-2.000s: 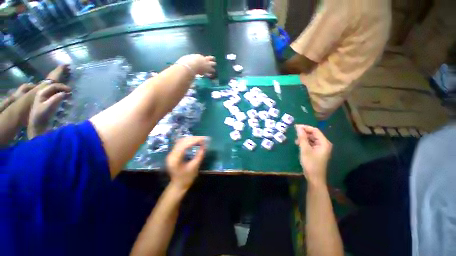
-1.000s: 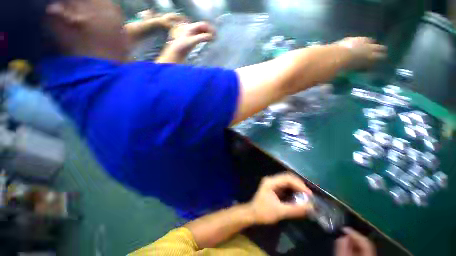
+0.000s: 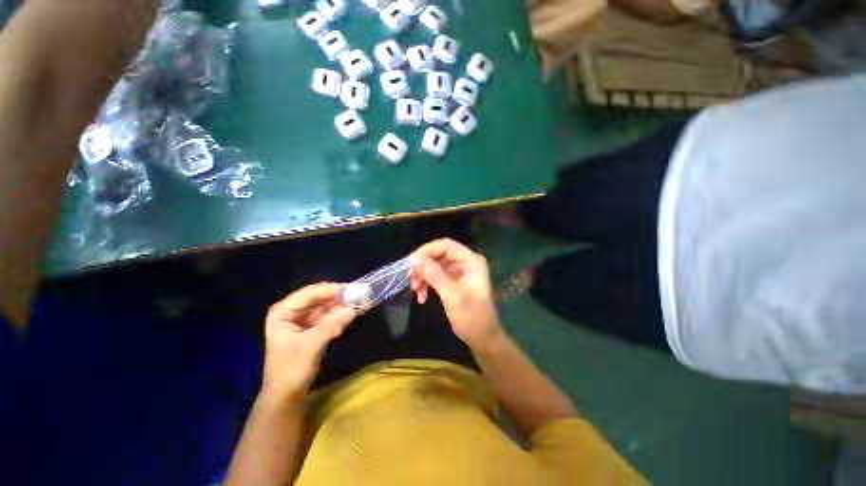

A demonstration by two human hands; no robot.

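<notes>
A clear poly bag (image 3: 389, 279) is stretched between my hands, held over my lap in front of the bench edge. A small white unit (image 3: 357, 293) sits at its left end, by my left fingertips. My left hand (image 3: 302, 327) pinches that end. My right hand (image 3: 456, 283) pinches the other end of the bag. Loose white units with dark centres (image 3: 407, 111) lie in a cluster on the green bench top (image 3: 275, 114). Bagged units (image 3: 195, 157) in shiny film are heaped left of them.
A neighbour's forearm (image 3: 57, 114) reaches over the bench at the left, with blue clothing below it. A person in a white top (image 3: 769, 237) and dark trousers stands close at the right. Brown cartons or pallet boards (image 3: 655, 57) are at the upper right, beside a peach sleeve.
The view has swung back right and down from the blurred look left. My hands now hold the bag stretched between them, with the unit at its left end.
</notes>
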